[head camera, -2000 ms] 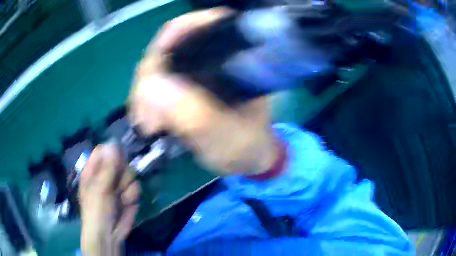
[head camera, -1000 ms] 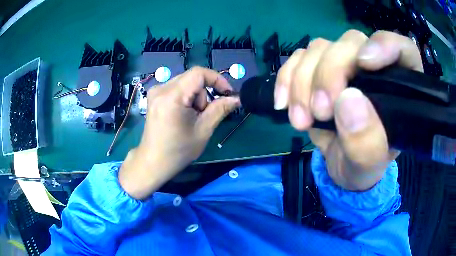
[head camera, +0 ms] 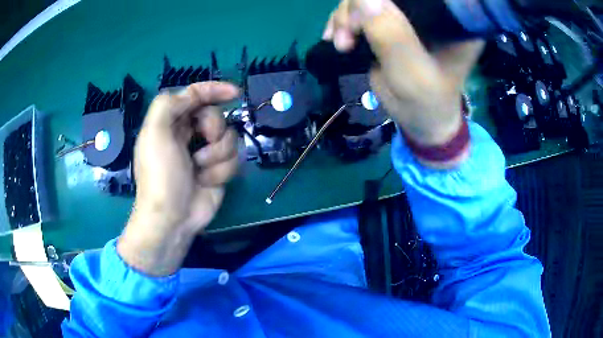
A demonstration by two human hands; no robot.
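Observation:
My right hand point(head camera: 413, 79) is closed around the thick black electric screwdriver point(head camera: 440, 20) at the top right; its dark front end points left, over the top of the rightmost near fan-and-housing assembly point(head camera: 357, 112). My left hand point(head camera: 182, 165) is raised over the second assembly point(head camera: 188, 76) and hides most of it. Its index finger points right, the other fingers are curled, and no held thing shows. Another assembly point(head camera: 281, 119) stands between the hands, and one point(head camera: 104, 132) at the left. Thin lead wires point(head camera: 301, 158) with a white connector reach toward the bench's front edge.
A clear screw tray point(head camera: 38, 171) full of dark pieces stands at the far left. A pale paper sheet point(head camera: 40, 277) hangs over the bench edge point(head camera: 330, 210) below it. More black assemblies point(head camera: 522, 105) stand at the right. Dark crates with wires lie below the bench.
My left hand has left the driver's front end and moved left, its pinch opened. My right hand has lifted the screwdriver up and away. The view has shifted, showing more assemblies at the right.

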